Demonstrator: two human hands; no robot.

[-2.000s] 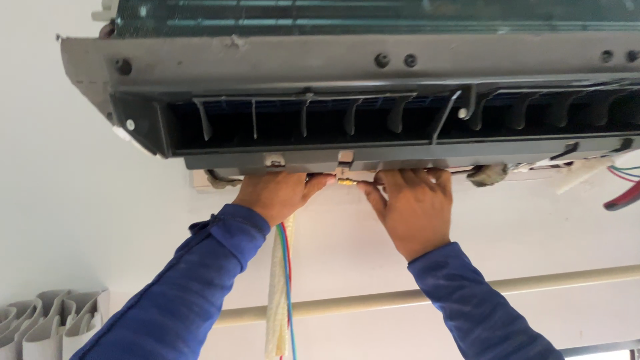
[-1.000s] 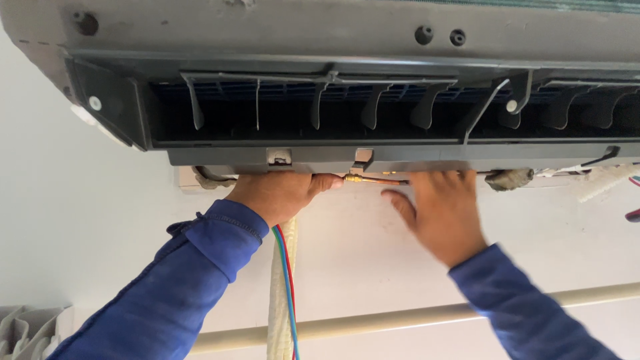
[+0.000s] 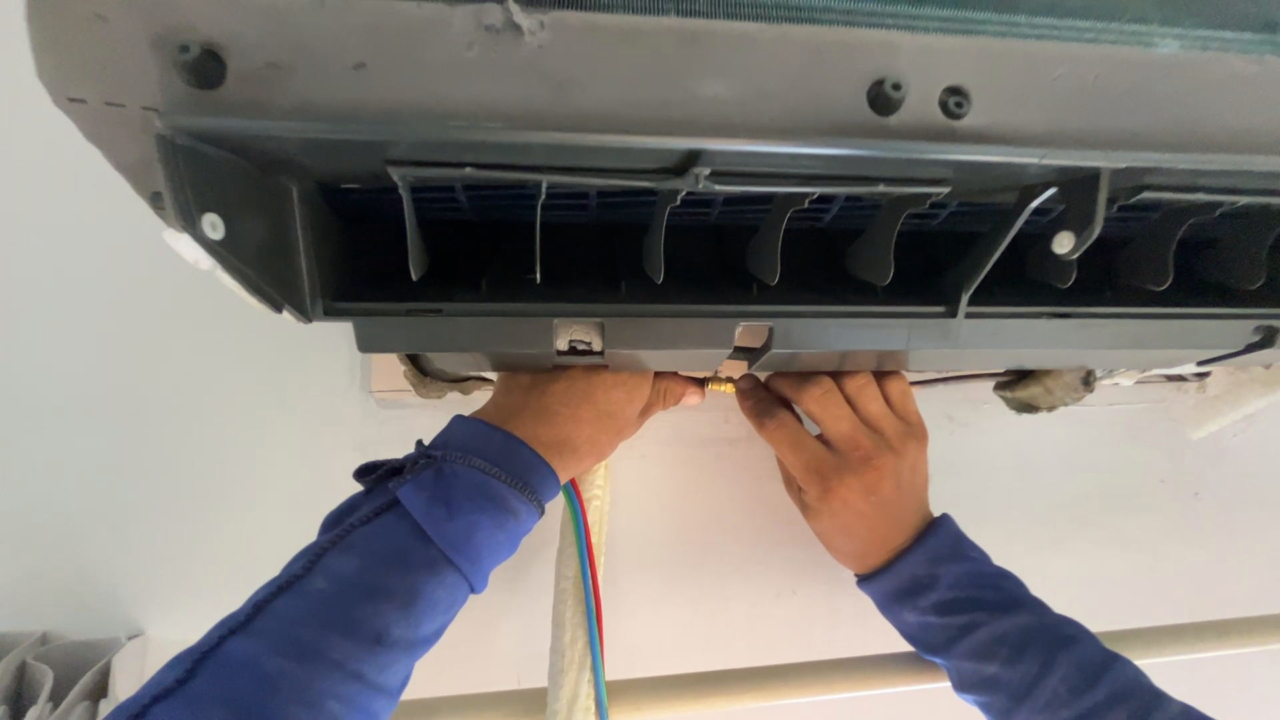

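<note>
Under the lower edge of a wall-mounted air conditioner indoor unit (image 3: 620,80), both hands meet at a small brass flare fitting (image 3: 720,384). My left hand (image 3: 585,415) grips the pipe end on the fitting's left side, thumb against it, its fingers hidden behind the unit's edge. My right hand (image 3: 850,460) has its thumb and forefinger on the fitting's right end, the other fingers reaching up to the unit's bottom edge. A thin copper pipe (image 3: 960,379) runs right from behind my right hand. Dark louver vanes (image 3: 780,240) show in the open air outlet above.
A wrapped white pipe (image 3: 572,620) hangs below my left hand beside red, blue and green wires (image 3: 590,600). Grey insulation (image 3: 1045,390) surrounds piping at right. A cream conduit (image 3: 800,680) crosses the wall low down. Folded grey material (image 3: 65,675) stands at lower left.
My right hand was apart from the fitting one second ago, with the copper pipe showing; now its fingers are back at the fitting. My left hand has stayed there. The view is closer to the unit.
</note>
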